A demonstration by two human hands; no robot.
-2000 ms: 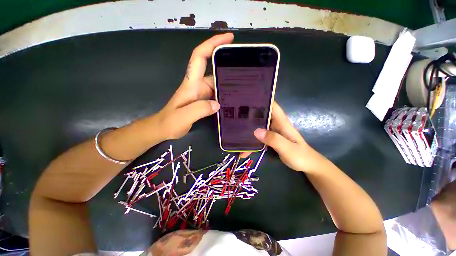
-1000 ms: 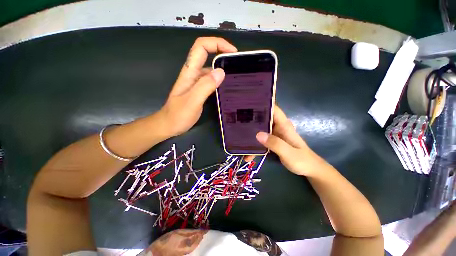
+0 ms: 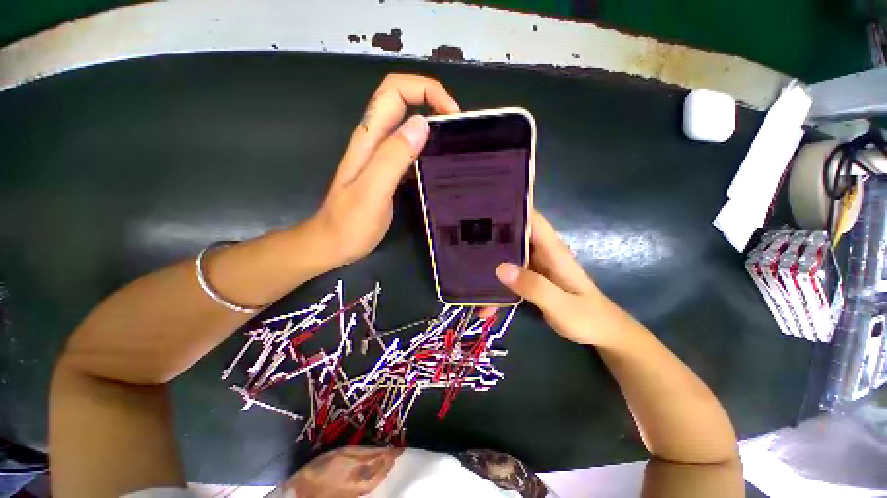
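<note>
A smartphone (image 3: 477, 195) with a dark, dimly lit screen and a pale case is held upright over the mat. My left hand (image 3: 374, 175) grips its upper left edge, the thumb at the top left corner of the screen. My right hand (image 3: 559, 287) holds its lower right part, the thumb on the lower screen and the other fingers hidden behind. A loose pile of thin white and red strips (image 3: 389, 374) lies below the phone, near my body.
The dark mat (image 3: 146, 146) ends at a chipped cream rail (image 3: 292, 27). At right are a small white rounded case (image 3: 708, 115), long white strips (image 3: 763, 165), a tape roll (image 3: 809, 185), a stack of white-and-red housings (image 3: 798, 284) and black cables (image 3: 856, 160).
My left thumb has moved up from the phone's middle left edge to its top left corner. The phone sits slightly lower in view. Another person's arm at the lower right has gone out of view.
</note>
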